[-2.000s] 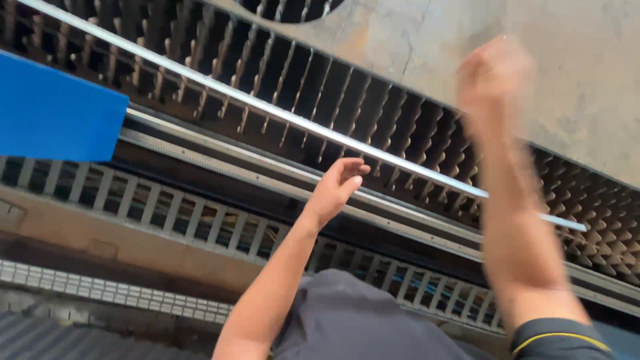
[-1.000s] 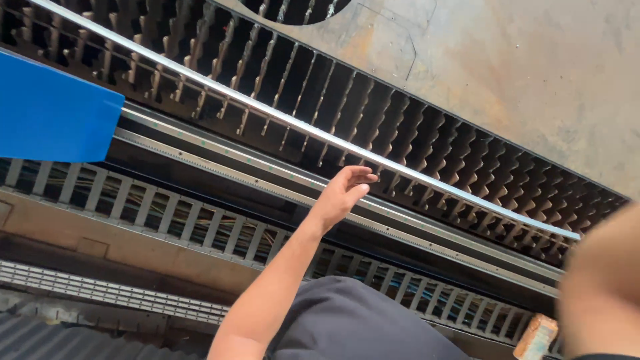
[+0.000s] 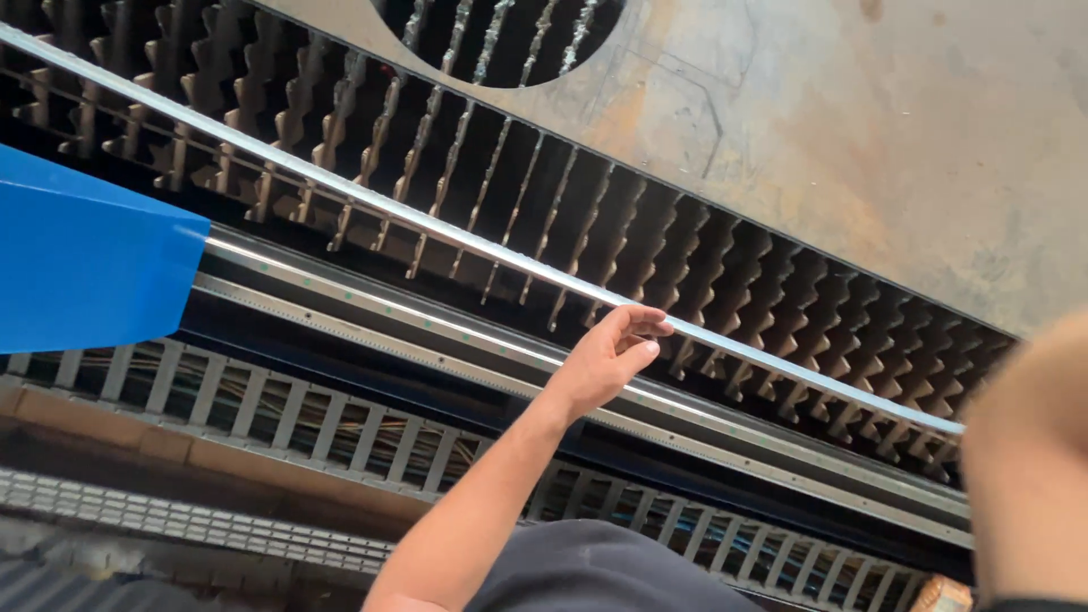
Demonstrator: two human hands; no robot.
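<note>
A long, thin metal strip [image 3: 476, 242] runs diagonally over the serrated support slats [image 3: 501, 195] of a cutting table. My left hand [image 3: 603, 357] is at the strip's near edge, fingers curled and thumb apart; whether the fingers grip the strip or only rest against it cannot be told. At the right edge my right forearm [image 3: 1028, 459] looms large and blurred, with the right hand itself out of sight. Beyond the slats lies a large metal plate [image 3: 850, 144] with a round cut-out, through which more slats show.
A blue machine cover [image 3: 93, 255] stands at the left over a linear guide rail [image 3: 459, 327]. Nearer to me runs a slotted cable duct [image 3: 327, 425] full of wires, then a segmented metal track [image 3: 187, 518]. A small orange-brown object [image 3: 942, 593] lies at the lower right.
My right hand, blurred above the strip two seconds ago, has left the view, and only the arm shows at the right edge. My left hand has stayed by the strip.
</note>
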